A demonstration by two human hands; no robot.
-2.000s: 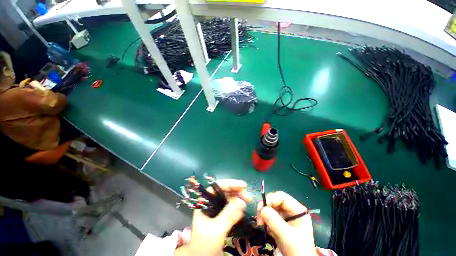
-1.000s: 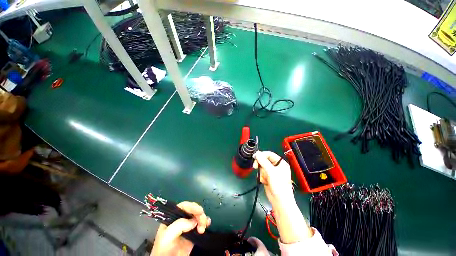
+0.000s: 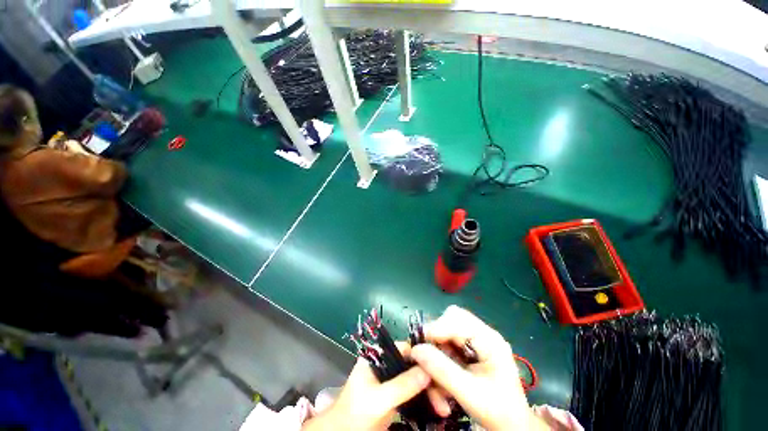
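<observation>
My left hand [image 3: 377,396] grips a bunch of black multi-core cables [image 3: 384,358], their red and white wire tips pointing up. My right hand [image 3: 472,362] is beside it, touching, with its fingers closed around black cable [image 3: 416,330] whose pale tips stick up between the hands. Whether this is one cable or more, I cannot tell. Orange-red scissor handles [image 3: 528,373] show partly behind my right hand. The lower ends of the cables are hidden by my hands.
A red heat gun [image 3: 457,261] stands upright ahead, with a red-orange meter [image 3: 585,271] right of it. A cable bundle [image 3: 644,379] lies below the meter, another pile [image 3: 703,160] at far right. A plastic bag [image 3: 408,162] lies near the shelf legs [image 3: 345,109]. A person [image 3: 63,194] sits at far left.
My right hand has come back from near the heat gun to beside my left hand. The bunch has moved right and stands more upright. The view has swung left.
</observation>
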